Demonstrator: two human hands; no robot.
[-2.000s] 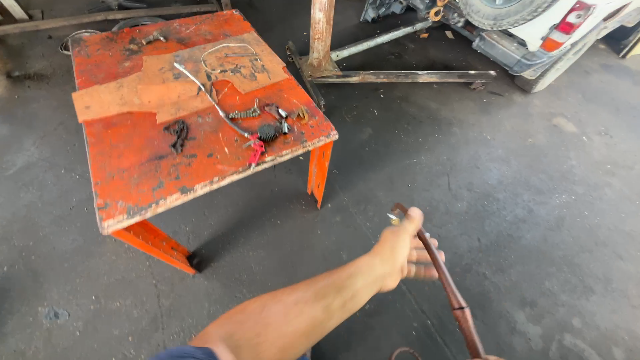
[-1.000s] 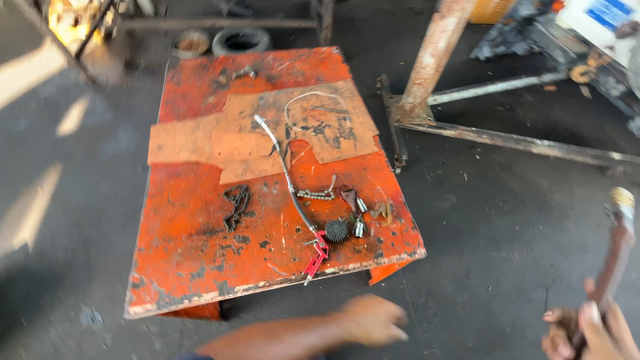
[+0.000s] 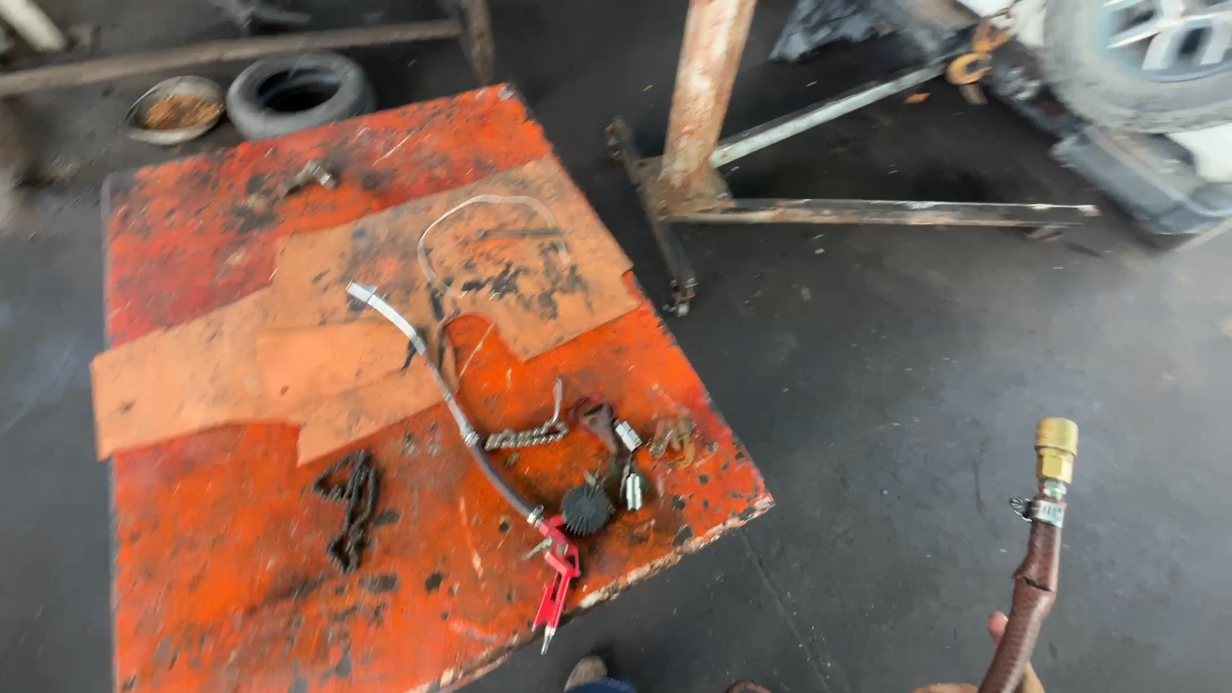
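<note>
My right hand (image 3: 1011, 664), mostly cut off at the lower right, is closed around a brown rubber hose (image 3: 1030, 602). The hose ends in a brass quick coupler (image 3: 1056, 450) held by a metal clamp (image 3: 1047, 510), pointing up beside the table. My left hand is out of view. A red air blow gun (image 3: 558, 573) lies near the front edge of the orange table (image 3: 241, 577), joined to a grey hose (image 3: 445, 390). Close to it are a black ribbed round part (image 3: 586, 508), small metal fittings (image 3: 631, 489) and a short chain (image 3: 527, 438).
A dark chain (image 3: 354, 510) and flat brown sheets (image 3: 337, 371) lie on the table. Behind it are a tyre (image 3: 300, 96) and a round pan (image 3: 175, 111). A rusty metal stand (image 3: 707, 96) has legs along the floor; a vehicle wheel (image 3: 1145, 58) is at upper right.
My left arm, seen by the table's front edge a second ago, has left the view. My right hand still holds the hose, now lower in view. The view has shifted.
</note>
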